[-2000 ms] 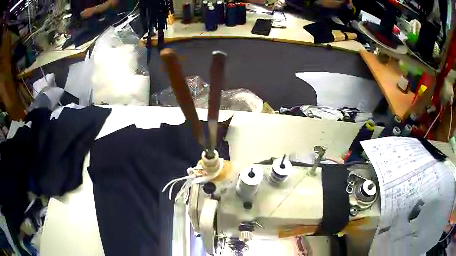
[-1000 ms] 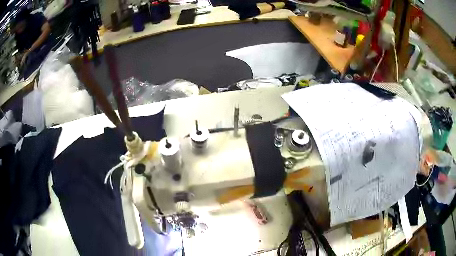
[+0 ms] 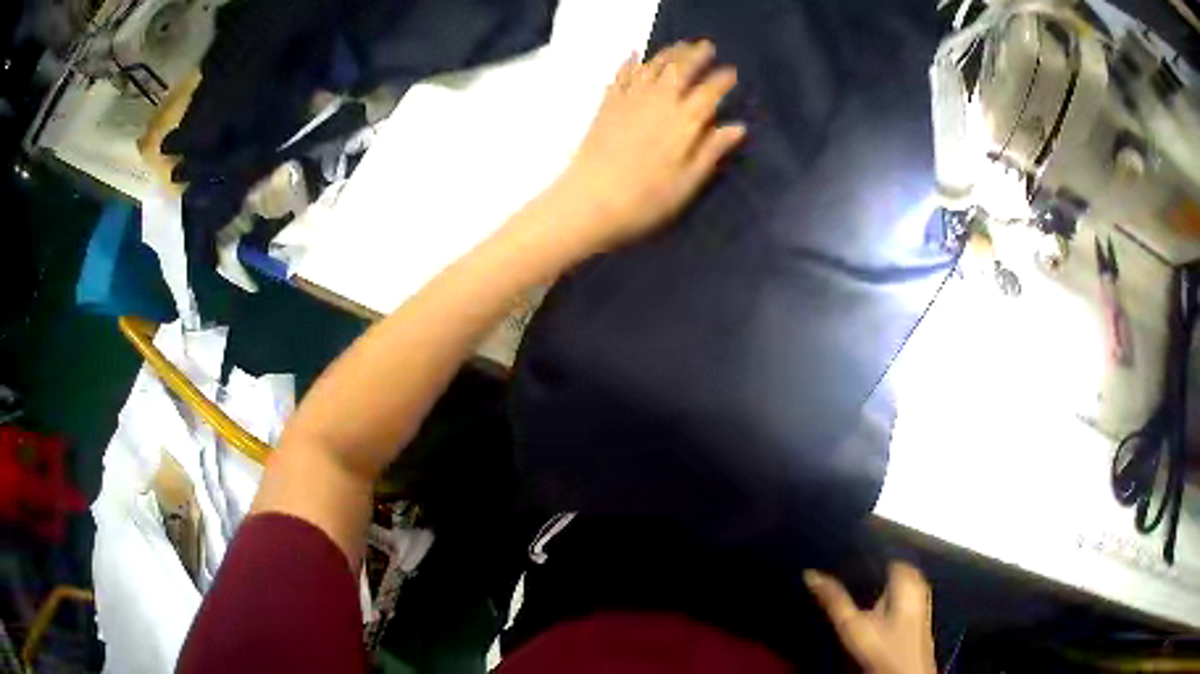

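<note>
A large dark cloth panel (image 3: 658,382) lies on the white table left of the needle area and drapes over the front edge. My left hand (image 3: 658,138) rests palm down on its upper left part, fingers spread. My right hand (image 3: 882,625) is at the bottom edge, partly cut off, at the cloth's lower right end; its thumb and fingers are apart with dark cloth between them, and its grip is unclear. The cream sewing machine head (image 3: 1020,99) is at upper right. Lamp glare hides the needle and presser foot area.
Slim pink-red snips (image 3: 1115,303) and black-handled scissors (image 3: 1158,461) lie right of the needle. Another dark cloth heap (image 3: 263,92) is at upper left. White scraps (image 3: 145,527) and a yellow tube (image 3: 198,395) are below left. The white table's front edge (image 3: 1053,573) runs along the lower right.
The view has swung down and left, from the machine top to the cloth and front edge. Both hands, out of view before, now show. The dark panel now reaches over the table's front edge.
</note>
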